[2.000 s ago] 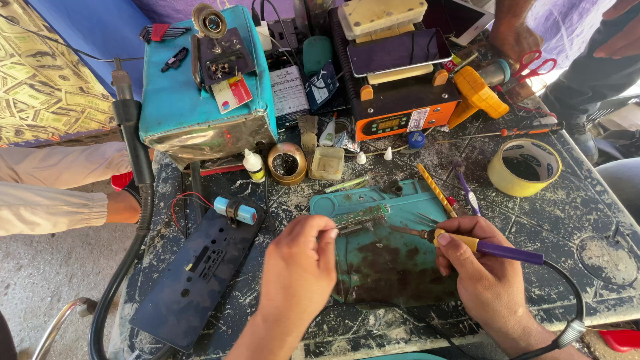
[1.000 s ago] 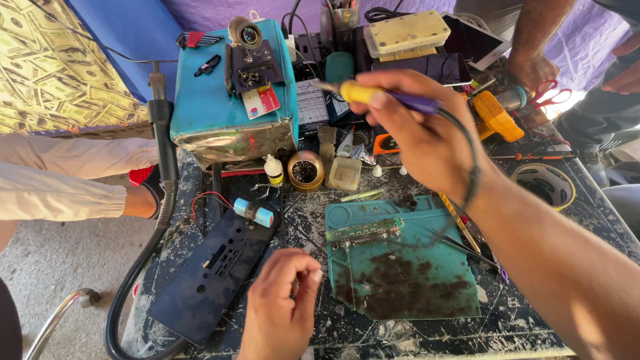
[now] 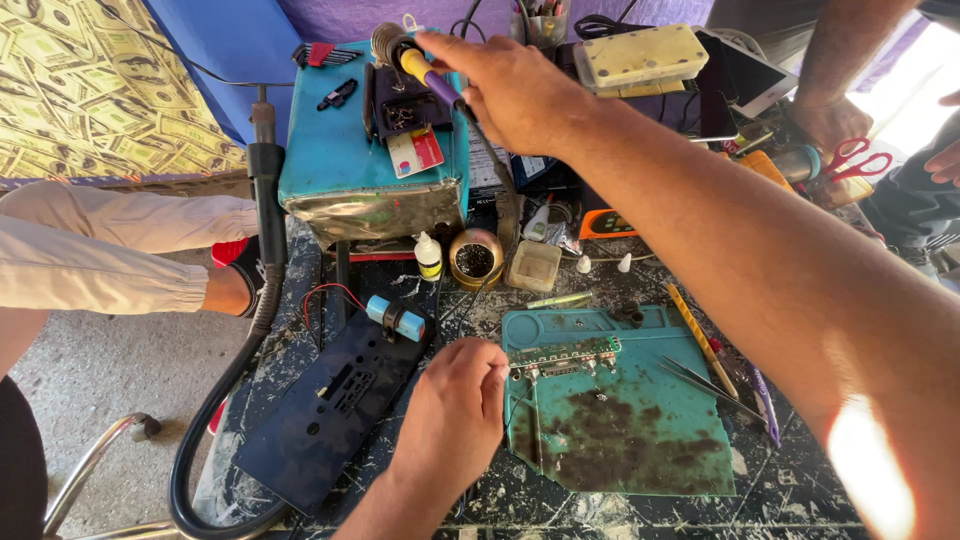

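My right hand [image 3: 517, 94] is stretched over the blue box; the soldering iron [image 3: 431, 75] has its purple and yellow handle by my fingers, its front end in the coiled holder [image 3: 388, 43]. Whether my fingers still grip it is unclear. My left hand [image 3: 457, 405] is low at the left edge of the stained green silicone mat [image 3: 637, 420], fingertips pinched at the left end of a green circuit board [image 3: 562, 354]. To the left lies a black panel [image 3: 330, 412] with a blue cylindrical battery [image 3: 396, 319] at its top. Tweezers [image 3: 712, 388] rest on the mat's right side.
Behind the mat stand a small bottle [image 3: 428, 256], a round tin [image 3: 475, 259] and a clear plastic box [image 3: 534, 265]. A thick black hose [image 3: 225, 390] curves down the left side. At the right back are red-handled scissors [image 3: 855, 159] and another person's hand [image 3: 832, 124].
My right hand has moved from over the mat up to the holder on the blue box, carrying the soldering iron. The circuit board, held above the mat earlier, now lies on it.
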